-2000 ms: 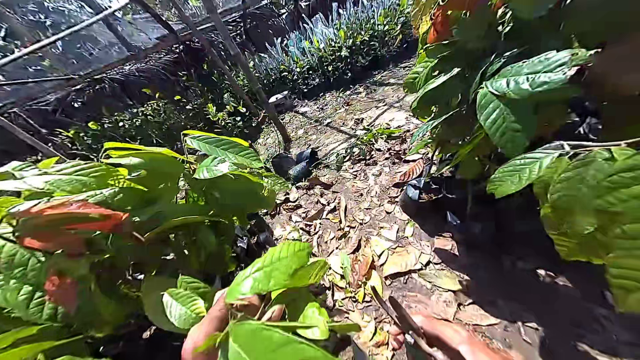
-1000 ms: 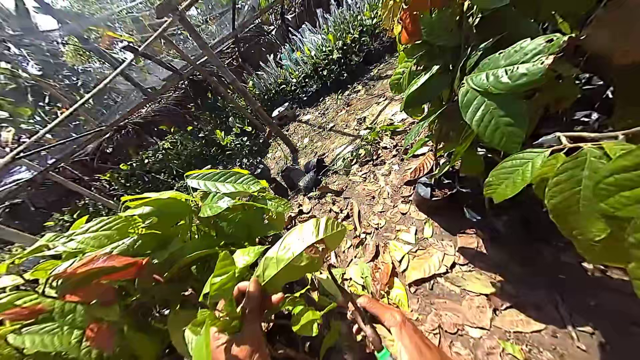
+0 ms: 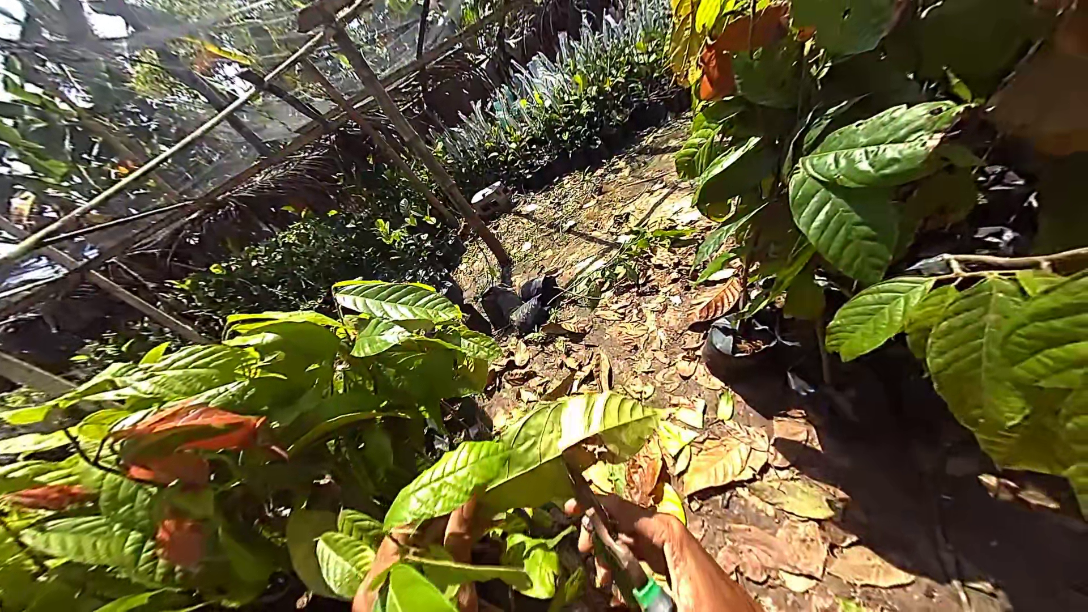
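At the bottom centre, my left hand (image 3: pixel 425 544) is behind large green leaves (image 3: pixel 544 442) of a cutting or seedling, its fingers curled and partly hidden by them. To its right, my right hand (image 3: pixel 671 544) is closed around a slim tool (image 3: pixel 610 544) with a dark upper part and a green band near the bottom edge. The tool's upper end reaches up to the underside of the big leaf; whether it touches the stem cannot be told. What exactly my left fingers pinch is hidden by foliage.
Leafy potted plants (image 3: pixel 340 382) with green and reddish leaves crowd the left. More large-leaved plants (image 3: pixel 850 187) and a black nursery bag (image 3: pixel 739 340) stand right. Dry leaves (image 3: pixel 731 463) litter the path. Dark bags (image 3: pixel 523 306) lie by a wooden pole (image 3: pixel 425 144); seedling rows (image 3: pixel 561 102) stand beyond.
The large leaf by my left hand has changed its angle, and the left fingers are more covered by leaves than a second ago. The tool remains in my right hand.
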